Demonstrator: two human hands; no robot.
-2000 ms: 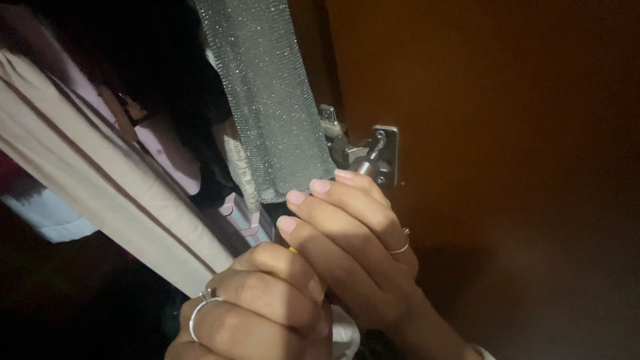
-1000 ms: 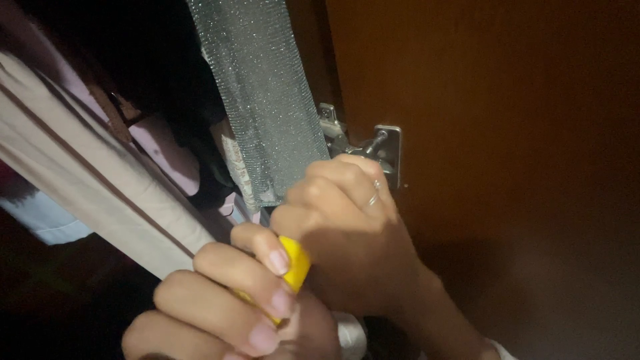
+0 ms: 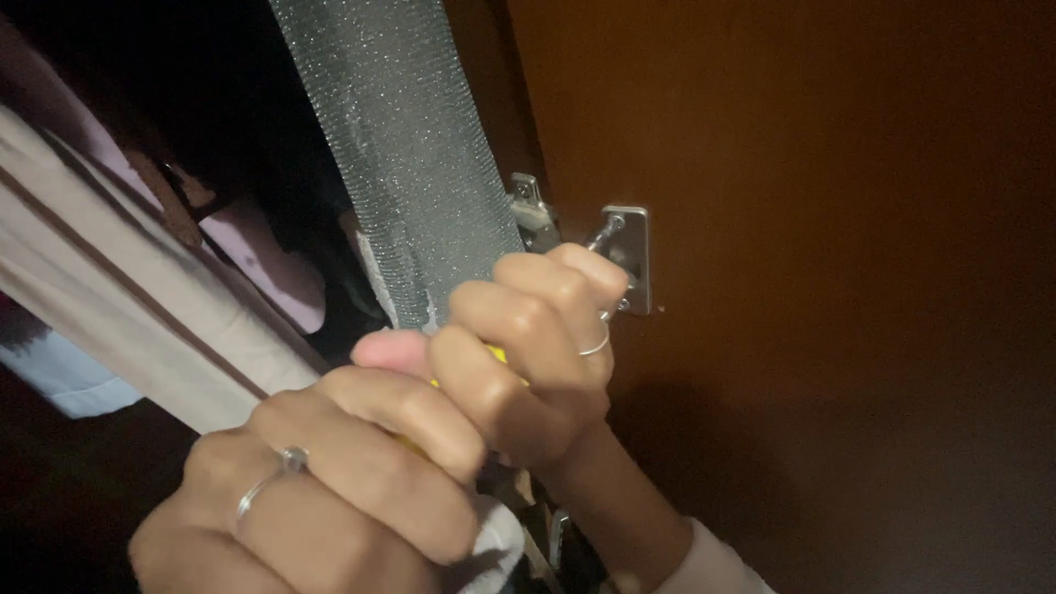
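Note:
A yellow-handled tool (image 3: 497, 355), apparently a screwdriver, is mostly hidden inside my two hands. My right hand (image 3: 536, 346) curls around its upper part, in front of the metal hinge plate (image 3: 637, 256) on the brown door. Between that hand and the plate's upper screw shows a thin shiny metal shaft (image 3: 598, 239); whether its tip sits in the screw is hard to tell. My left hand (image 3: 330, 487) is closed round the lower part of the handle, touching my right hand. Both hands wear rings. The other hinge part (image 3: 530, 202) is by the door's edge.
The brown wooden door (image 3: 808, 206) fills the right side. A glittery grey fabric (image 3: 412, 157) hangs right beside the hinge. Farther left hang beige cloth (image 3: 140, 280), pink cloth (image 3: 272, 264) and light blue cloth (image 3: 74, 379) inside a dark wardrobe.
The fingers of my right hand, extended two seconds ago, are now curled round the tool. The left hand has shifted its hold, and less of the yellow handle shows than one second ago.

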